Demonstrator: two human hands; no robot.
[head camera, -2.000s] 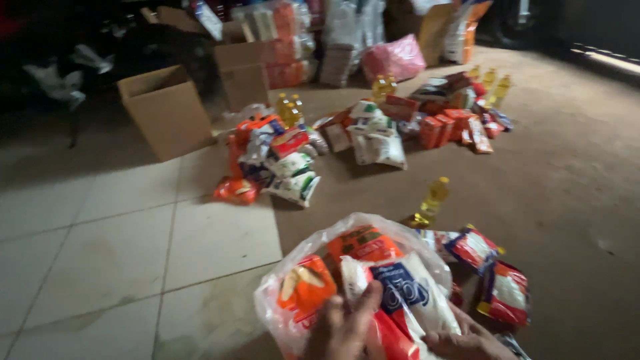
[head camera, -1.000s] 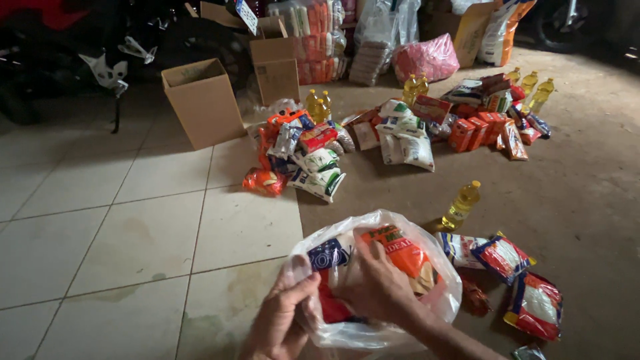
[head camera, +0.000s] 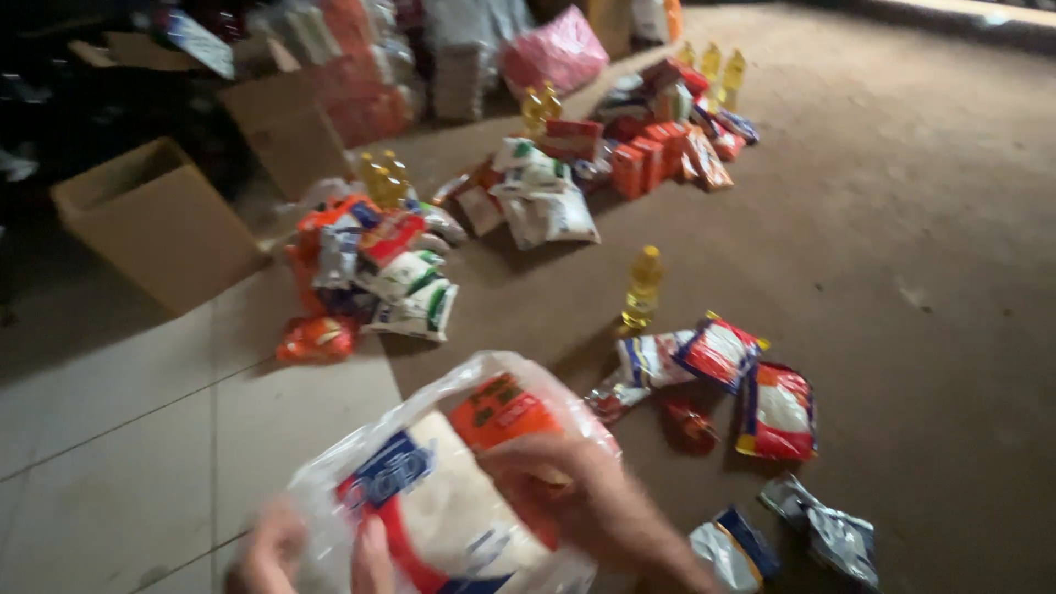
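A clear plastic bag (head camera: 330, 470) stands open at the bottom centre, holding a white, blue and red food packet (head camera: 462, 503) and an orange packet (head camera: 503, 412). At the bag's left side, my left hand (head camera: 322, 549) grips its plastic, with the thumb against the white packet. My right hand (head camera: 561, 470) reaches into the bag over the orange packet; its fingertips are hidden, so what it holds is unclear. Right of the bag lie a red and blue packet (head camera: 780, 412), another such packet (head camera: 722, 351) and silver packets (head camera: 837, 532). An oil bottle (head camera: 643, 289) stands behind them.
Piles of packets (head camera: 404, 280) with oil bottles (head camera: 384, 180) sit farther back, among them white packets (head camera: 549, 210) and red boxes (head camera: 648, 161). An open cardboard box (head camera: 161, 231) stands at the left. A pink bag (head camera: 554, 51) lies at the back. Floor tiles (head camera: 107, 437) meet brown ground.
One second ago my left hand was against the blue-labelled packet and my right hand was deep in the bag. The white packet now shows more fully, tilted across the bag's opening. The view has shifted.
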